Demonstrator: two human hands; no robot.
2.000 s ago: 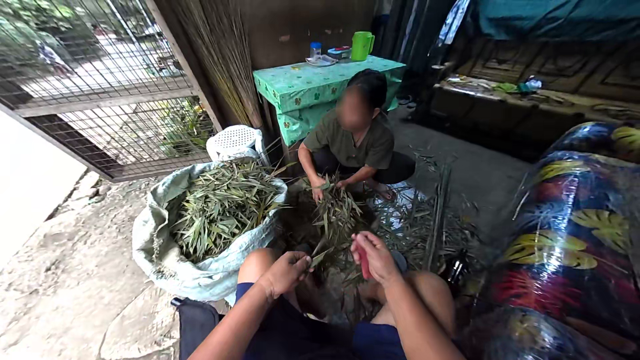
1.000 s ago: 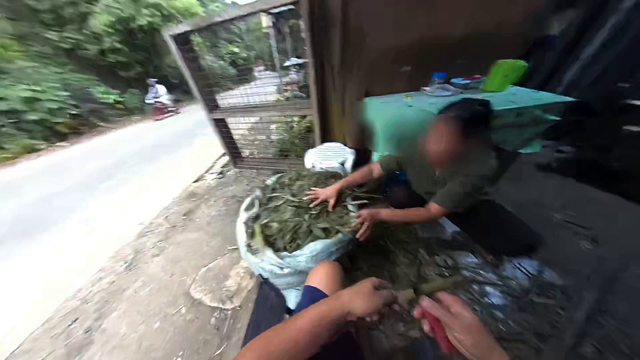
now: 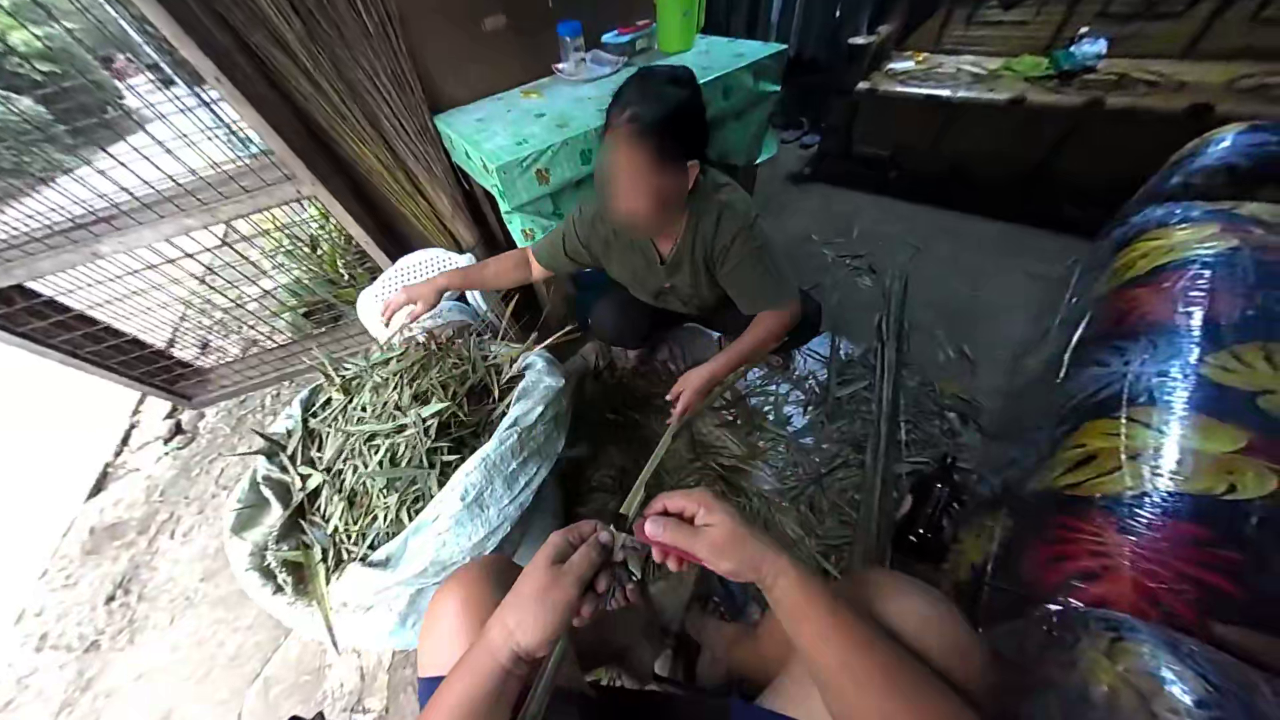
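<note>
My left hand [image 3: 565, 585] grips a long split leaf stalk [image 3: 652, 468], whose pale upper part slants up toward a co-worker's hand and whose lower end runs down between my knees. Close beside it, my right hand [image 3: 705, 535] is closed on a small red-handled tool [image 3: 662, 542]; its working end is hard to make out at the stalk. A woven sack [image 3: 480, 510] at the left is heaped with cut green leaf pieces [image 3: 400, 445]. More leaves and strips [image 3: 720, 450] lie on the floor beyond my hands.
A co-worker squats opposite, one hand over a white plastic chair [image 3: 400, 285]. Behind stands a table with a green patterned cover [image 3: 500, 130]. Plastic-wrapped patterned rolls [image 3: 1160, 400] stand at the right, near a dark glass bottle [image 3: 930, 510]. A wire-mesh gate [image 3: 180, 220] is at the left.
The view has swung back right from the road. The co-worker's hands have left the leaves in the sack; one is now over the chair, the other near the stalk. My hands have come together.
</note>
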